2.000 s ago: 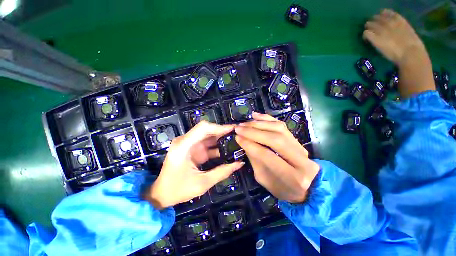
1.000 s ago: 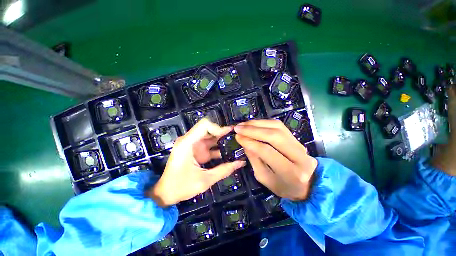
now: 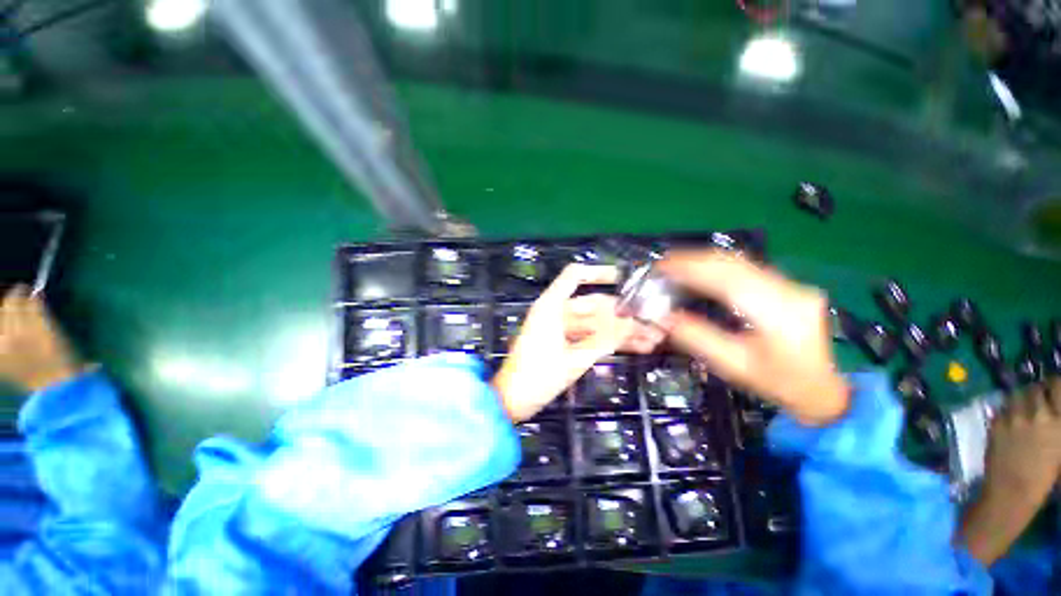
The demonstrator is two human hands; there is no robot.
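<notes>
A small dark unit (image 3: 647, 296) with a shiny face is held tilted between both my hands, above the upper part of the black parts tray (image 3: 384, 277). My left hand (image 3: 572, 338) grips its lower left side with the fingertips. My right hand (image 3: 756, 326) holds it from the right with thumb and fingers; this hand is blurred. The tray has rows of square pockets with dark square units in most of them; its top left pocket is empty. My hands and left sleeve hide part of the tray.
A slanting grey post (image 3: 337, 105) stands behind the tray. Loose black units (image 3: 912, 338) and a yellow piece (image 3: 958, 373) lie at right. A neighbour's hand (image 3: 1024, 460) is beside a whitish bag (image 3: 968, 442). Another person's hand (image 3: 33, 340) is at far left near a dark tray.
The view has shifted upward and left, so the tray appears lower and further right. The held unit is now tilted, showing a shiny face. Another person's hand has come into view at left.
</notes>
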